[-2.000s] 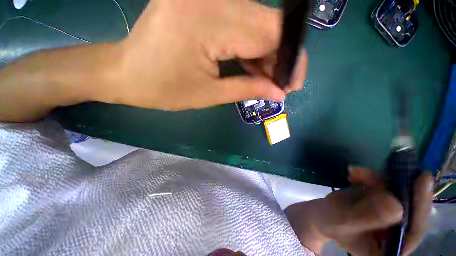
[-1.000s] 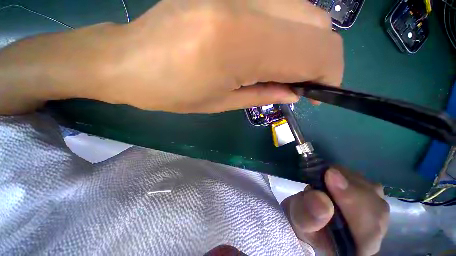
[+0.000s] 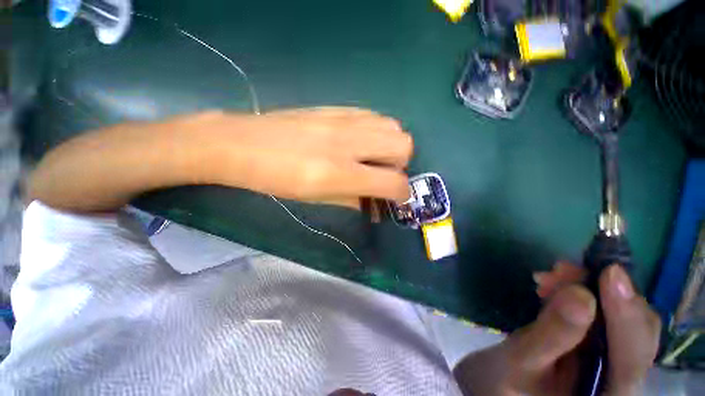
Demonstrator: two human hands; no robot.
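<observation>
The open watch case [image 3: 430, 203] lies on the green mat with its circuit board facing up. Its yellow-edged white battery [image 3: 441, 239] lies against its lower edge. My left hand [image 3: 332, 158] is at the case's left edge, slightly blurred; its fingertips cover that edge, and whether they grip it cannot be told. No tweezers show. My right hand [image 3: 580, 325] holds the black soldering iron [image 3: 608, 251] upright in the picture, away from the case. Its barrel points at a waiting unit at upper right; contact cannot be told. Thin solder wire [image 3: 313, 228] runs under my left forearm.
Blurred waiting units [image 3: 495, 83] with yellow-edged batteries [image 3: 543, 39] lie at upper right. Dark concentric rings [image 3: 680, 77] are at the right edge, above a blue strip [image 3: 684, 232]. A clear and blue object [image 3: 108, 19] is at upper left. The mat's front edge borders my smock.
The iron has moved from the case to the right. My left hand has shifted to the case's left side, and the black tweezers no longer show. The view now shows more of the mat's far side.
</observation>
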